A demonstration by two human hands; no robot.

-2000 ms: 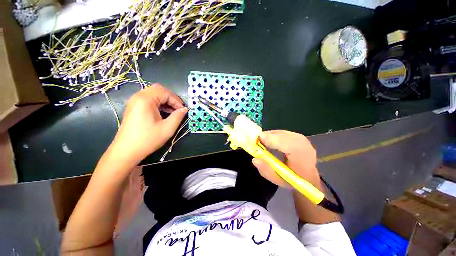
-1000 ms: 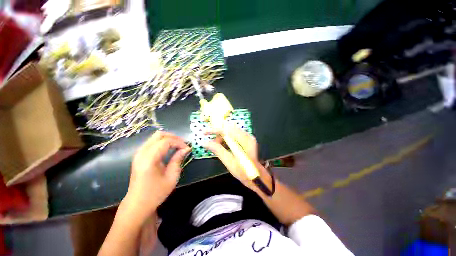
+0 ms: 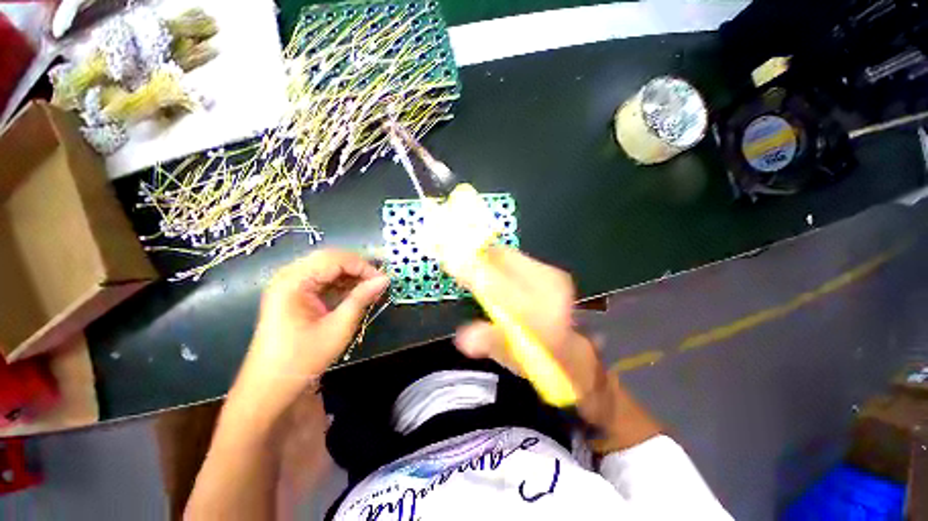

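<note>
The green and white PCB panel (image 3: 407,254) lies on the dark green bench in front of me. My right hand (image 3: 524,305) holds the yellow soldering iron (image 3: 529,356) like a pen, over the panel's right part; its metal tip points up and left, beyond the panel's far edge, by the loose wires. My left hand (image 3: 326,300) is at the panel's left edge, thumb and fingertips pinched together on a thin lead wire (image 3: 358,328) that hangs down below them. The exact grip is small and partly hidden by the fingers.
A heap of yellowish wires (image 3: 239,198) lies at upper left, partly over a second green panel (image 3: 438,61). Bundled wires (image 3: 153,92) lie on a white sheet (image 3: 249,61). A cardboard box (image 3: 76,224) stands left. A tin (image 3: 646,132) and a black fan (image 3: 778,153) stand right.
The view has shifted, showing more of the bench's left side. The iron's tip has moved from over the panel up toward the wire heap. My left hand has stayed at the panel's left edge.
</note>
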